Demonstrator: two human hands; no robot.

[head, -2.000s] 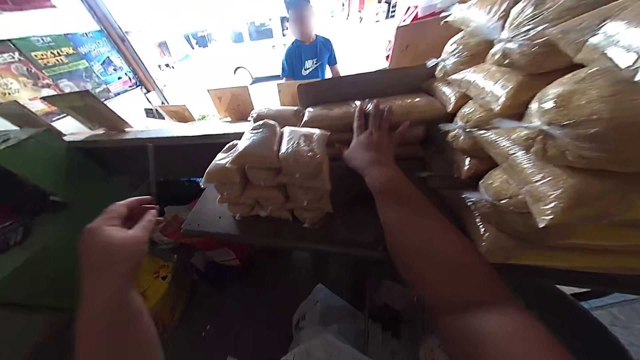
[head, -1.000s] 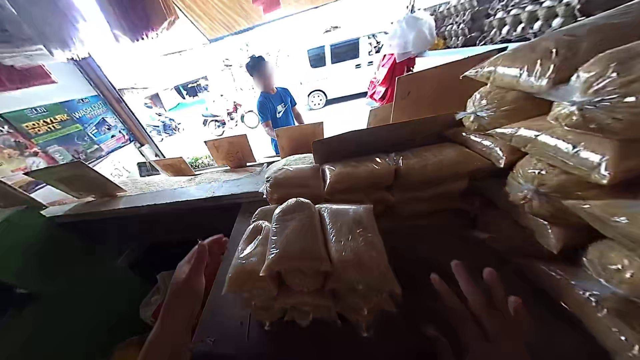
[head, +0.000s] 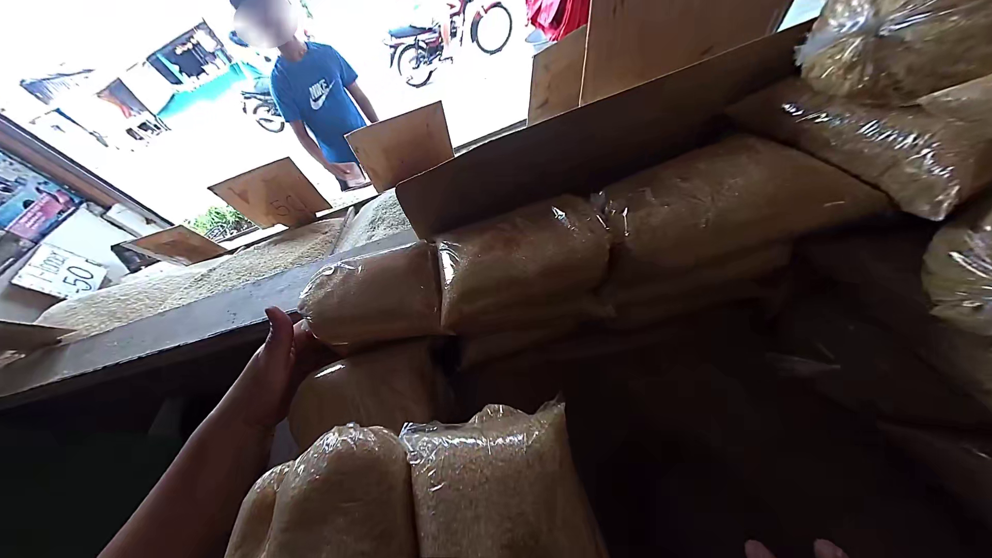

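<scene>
My left hand (head: 283, 353) presses against the left end of a clear plastic bag of brown granules (head: 372, 294), its thumb raised and its fingers partly behind the bag. That bag lies end to end with another filled bag (head: 527, 260) and a longer one (head: 736, 198), stacked on more bags. Nearer to me stand upright filled bags (head: 488, 488) in a tight group. Only two fingertips of my right hand (head: 794, 550) show at the bottom edge; they touch nothing visible, and the rest is out of frame.
A dark board (head: 604, 147) stands behind the row. Beyond the wooden ledge (head: 194, 314) lie heaps of grain (head: 256, 267) with cardboard signs (head: 271, 194). More tied bags (head: 876, 147) are piled at right. A person in a blue shirt (head: 318, 97) stands outside, near motorcycles.
My left hand has moved from beside the near group of bags to the left end of the back row. My right hand has mostly left the frame. The view has come closer and tilted.
</scene>
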